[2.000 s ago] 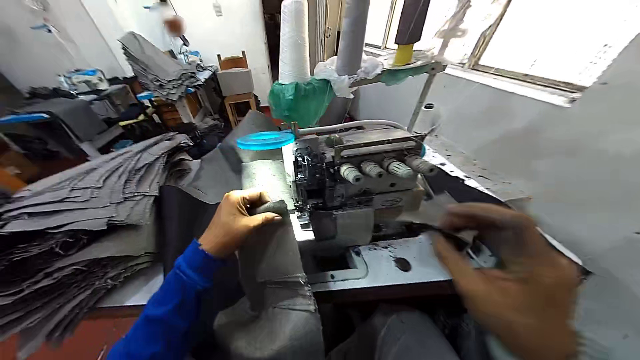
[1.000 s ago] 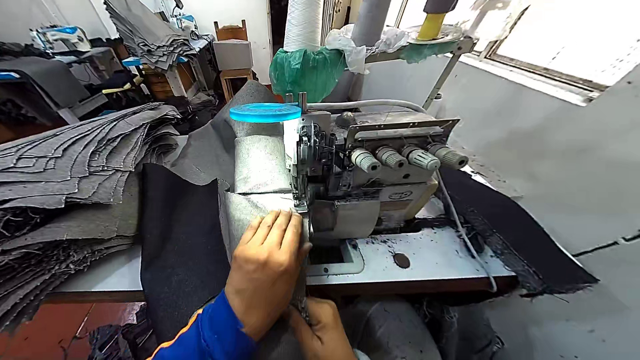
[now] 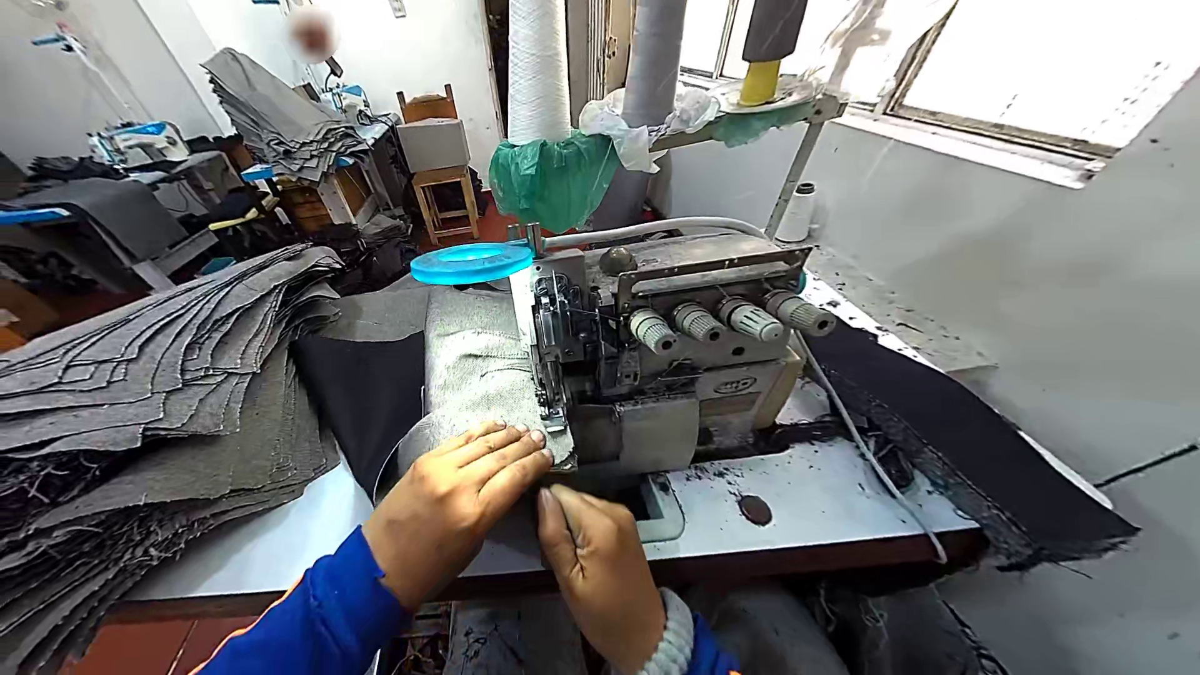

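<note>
An overlock sewing machine (image 3: 694, 347) stands on a white table, its presser foot over a light grey fabric piece (image 3: 478, 370). My left hand (image 3: 459, 497) lies palm down on that fabric just before the presser foot, its fingers close together. Right beside it, my right hand (image 3: 600, 553) is curled with thumb against the fingers at the fabric's near edge; what it pinches is hidden. A blue ring-shaped lamp (image 3: 472, 263) lights the fabric from above. Black fabric (image 3: 370, 398) lies left of the grey piece.
Stacked grey fabric pieces (image 3: 169, 375) cover the table's left side. A dark fabric strip (image 3: 966, 436) hangs over the right edge, near a white cable (image 3: 858, 436). Thread cones (image 3: 539, 75) stand behind the machine. Other sewing machines (image 3: 141, 142) and a wooden chair (image 3: 445, 178) are farther back.
My right hand, two seconds ago at the machine's right with a dark object, is now beside my left hand. The left hand, earlier pinching fabric, now lies flat on it. Dark fabric now shows at the right.
</note>
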